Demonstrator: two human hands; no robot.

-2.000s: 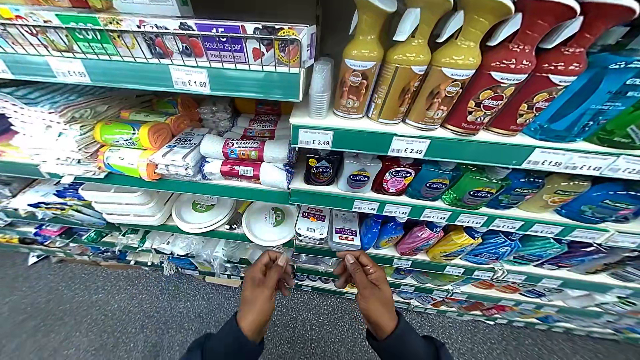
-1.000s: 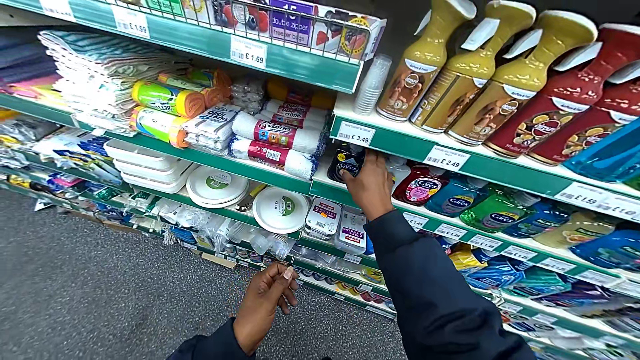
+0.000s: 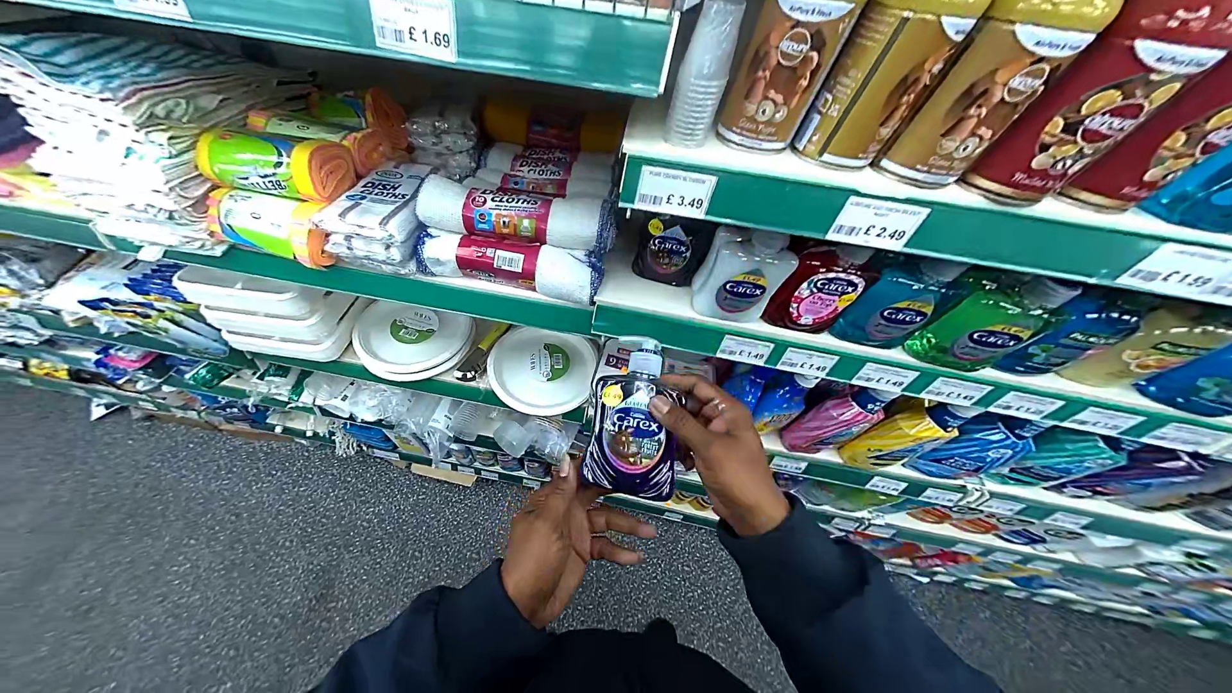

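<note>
My right hand (image 3: 717, 438) grips a dark purple Carex hand wash pump bottle (image 3: 630, 443) by its right side, the bottle upright with its label facing me. Just below and left of it is my left hand (image 3: 568, 539), fingers apart, the thumb tip close to the bottle's lower left corner; whether they touch, I cannot tell. Behind, on the green-edged shelf, stand another dark Carex bottle (image 3: 666, 250), a clear one (image 3: 743, 279) and a red one (image 3: 818, 289), in a row with blue and green bottles.
Large air freshener spray bottles (image 3: 784, 77) and stacked plastic cups (image 3: 705, 77) stand on the shelf above. To the left lie rolled dish cloths (image 3: 515, 214), with white plates (image 3: 542, 371) below them. Grey speckled floor (image 3: 241, 558) lies under the shelves.
A second ago my right hand was at the dark bottle on the shelf; now it holds one out in front of the shelves. My left hand has come up close to it.
</note>
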